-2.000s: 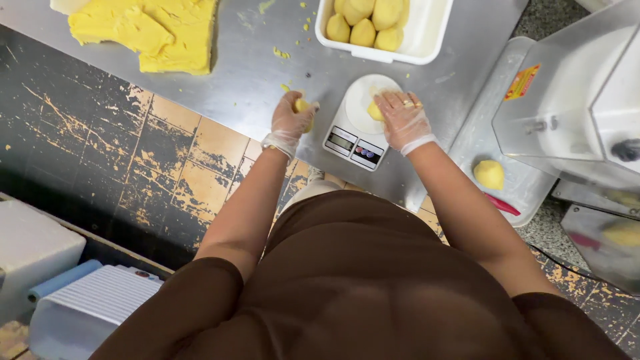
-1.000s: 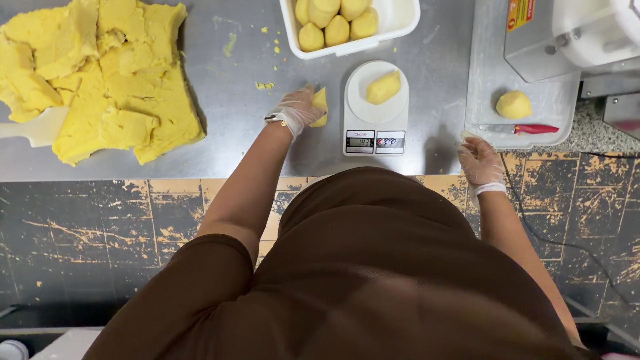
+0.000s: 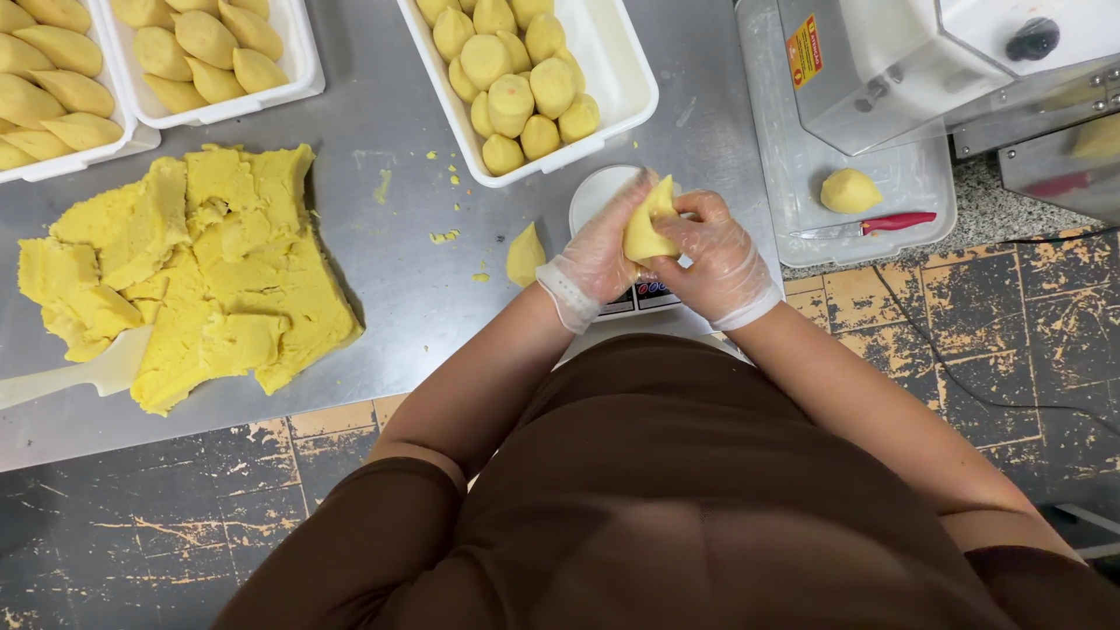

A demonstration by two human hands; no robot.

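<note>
Both my hands wear clear plastic gloves. Between my left hand (image 3: 604,249) and my right hand (image 3: 713,254) is one piece of yellow dough (image 3: 649,223), pointed at its top, gripped by the fingers of both. They hold it above a white kitchen scale (image 3: 593,197), whose plate and display are partly covered by the hands. A smaller cut piece of dough (image 3: 525,255) lies on the steel table just left of my left wrist. Farther left is a large yellow dough slab (image 3: 219,271), with a white plastic scraper (image 3: 109,363) against its lower left edge.
A white tub (image 3: 626,96) of shaped dough pieces stands behind the scale. Two more filled tubs (image 3: 302,79) are at the back left. On the right, a clear plastic tray (image 3: 792,236) holds a dough ball (image 3: 850,191) and a red-handled knife (image 3: 897,222), beside a machine (image 3: 862,79).
The dough piece on the scale a second ago is no longer visible there. My right hand has moved left from beside the tray to meet my left hand, and both now grip dough.
</note>
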